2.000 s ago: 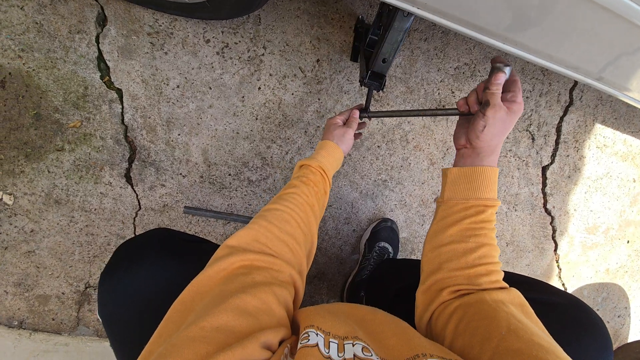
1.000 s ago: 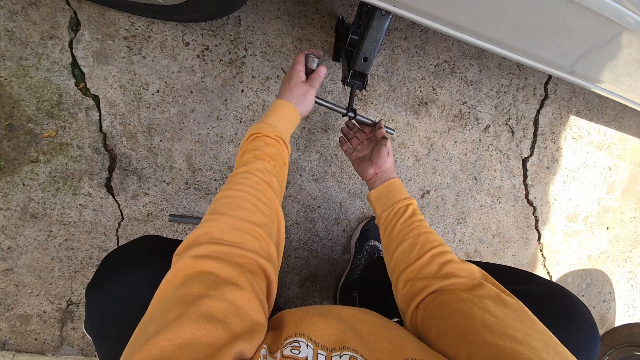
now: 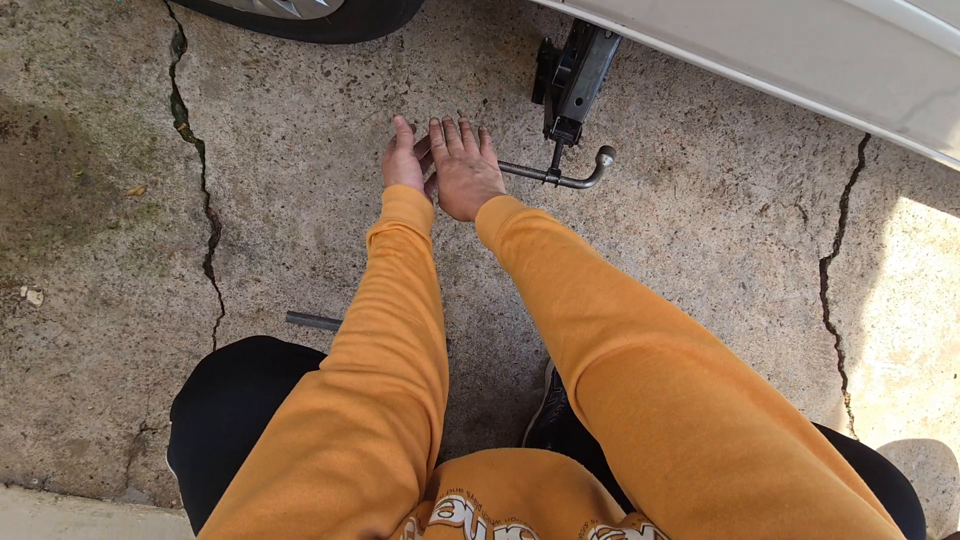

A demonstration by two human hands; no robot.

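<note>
A bent steel lug wrench (image 3: 525,172) passes through the eye at the end of a black car jack (image 3: 583,82). Its socket end curves up at the right of the jack, and its straight end runs left behind my right hand (image 3: 466,169). That hand is spread flat, back up, over the bar; whether its palm touches the bar is hidden. Just left of it, my left hand (image 3: 406,159) has its thumb raised and its other fingers partly covered by my right hand. What the left hand holds, if anything, cannot be seen.
The jack reaches under the pale sill of a car (image 3: 750,71). A tyre (image 3: 330,26) stands at the top left. On the cracked concrete, a grey metal bar (image 3: 313,321) lies beside my left sleeve. A shoe (image 3: 551,409) is below, between my arms.
The wrench has turned: its socket end, at the jack's left one second ago, is now at its right. My right hand has moved left, beside my left hand, which has left the socket end.
</note>
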